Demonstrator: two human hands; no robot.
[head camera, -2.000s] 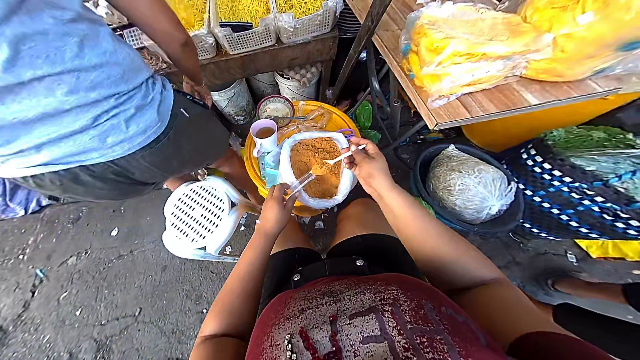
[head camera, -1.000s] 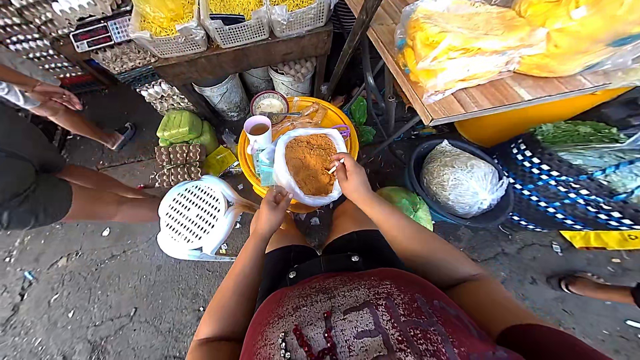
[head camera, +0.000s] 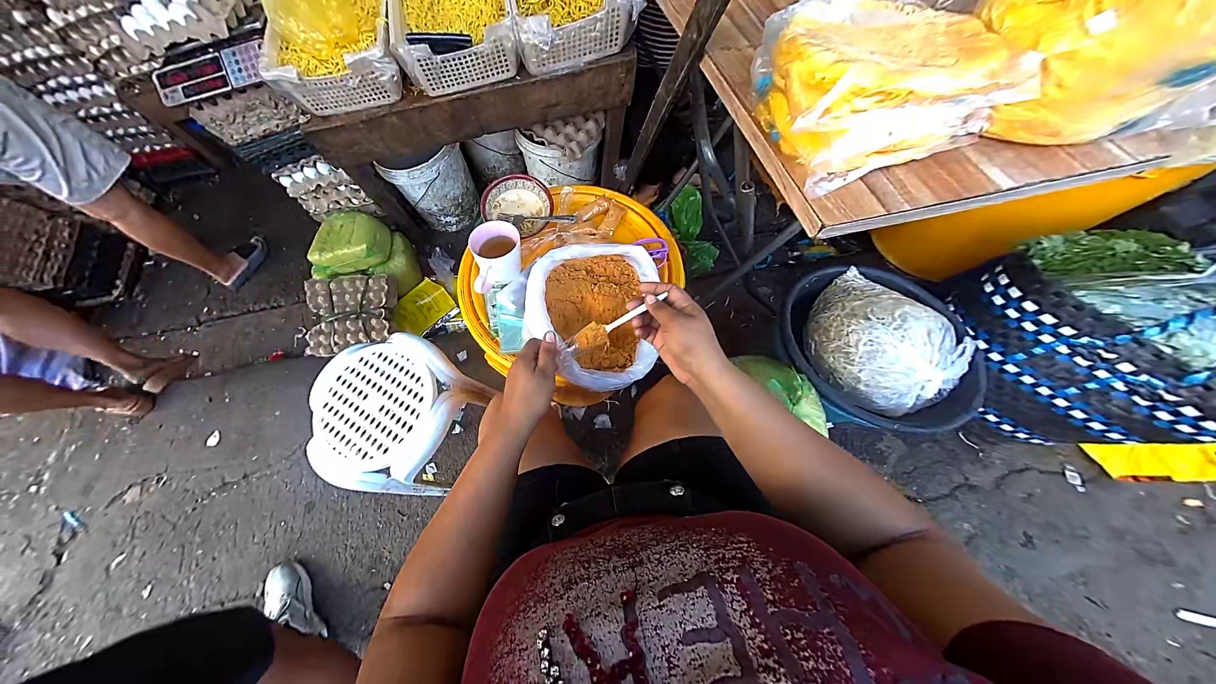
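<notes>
An open plastic bag of orange-brown powder (head camera: 587, 285) stands on a round yellow tub (head camera: 655, 223). My right hand (head camera: 673, 323) holds a white spoon (head camera: 631, 315) by its handle, its bowl heaped with powder over the bag. At the bag's lower left edge, my left hand (head camera: 534, 375) pinches what looks like a small clear plastic bag (head camera: 570, 344), close to the spoon's tip. A pale mug of brown drink (head camera: 495, 249) and a patterned bowl with a utensil (head camera: 518, 201) are beside the powder bag.
Left of my knees stands a white plastic stool (head camera: 372, 399). A dark basin (head camera: 793, 356) with a filled plastic bag is at the right, below a wooden table (head camera: 902, 190). Noodle baskets (head camera: 456, 65) line a bench ahead. Other people's legs are at the left.
The spoon, lower in the powder one second ago, now carries a heap near my left hand. The person close by at the left two seconds ago has moved away from the stool.
</notes>
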